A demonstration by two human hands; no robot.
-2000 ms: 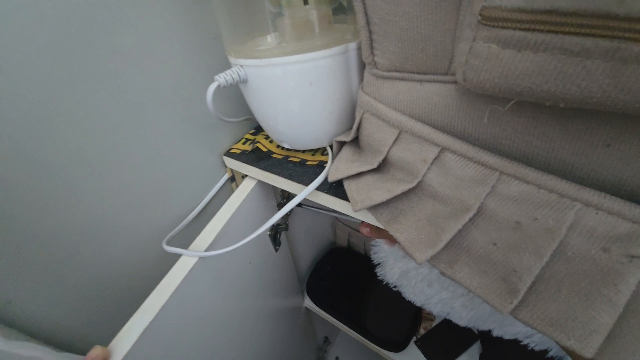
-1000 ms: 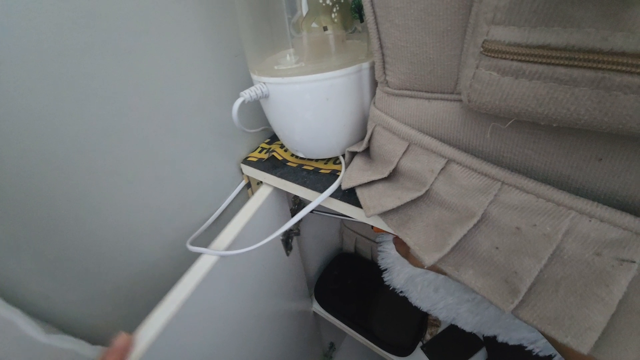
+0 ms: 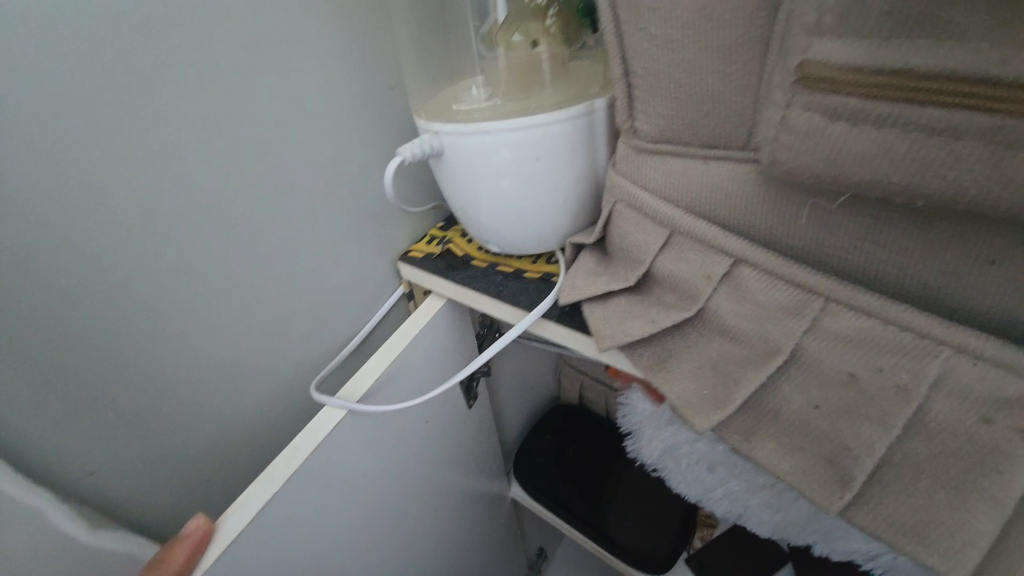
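At the lower left edge, part of my left hand (image 3: 182, 550) touches the edge of an open white cabinet door (image 3: 320, 428); only fingertips show. My right hand is not seen. A white power cord (image 3: 436, 392) loops from the top of the cabinet down across the door's edge. The cord's plug end enters a white appliance base (image 3: 520, 176) with a clear cover. That base stands on the cabinet top (image 3: 512, 284), which has a black and yellow patterned covering. Inside the cabinet, a black rounded case (image 3: 600, 488) lies on a shelf beside white fluffy material (image 3: 704, 480).
A beige pleated fabric cover (image 3: 800, 384) with a zipper (image 3: 904, 86) hangs over the right of the cabinet. A grey wall (image 3: 200, 200) rises at the left. A metal hinge (image 3: 480, 364) joins door and cabinet. Further dark items (image 3: 740, 552) lie at the bottom.
The fingers seen under the cabinet top two seconds ago are out of sight. More of my left hand shows at the door's edge. The view has shifted slightly.
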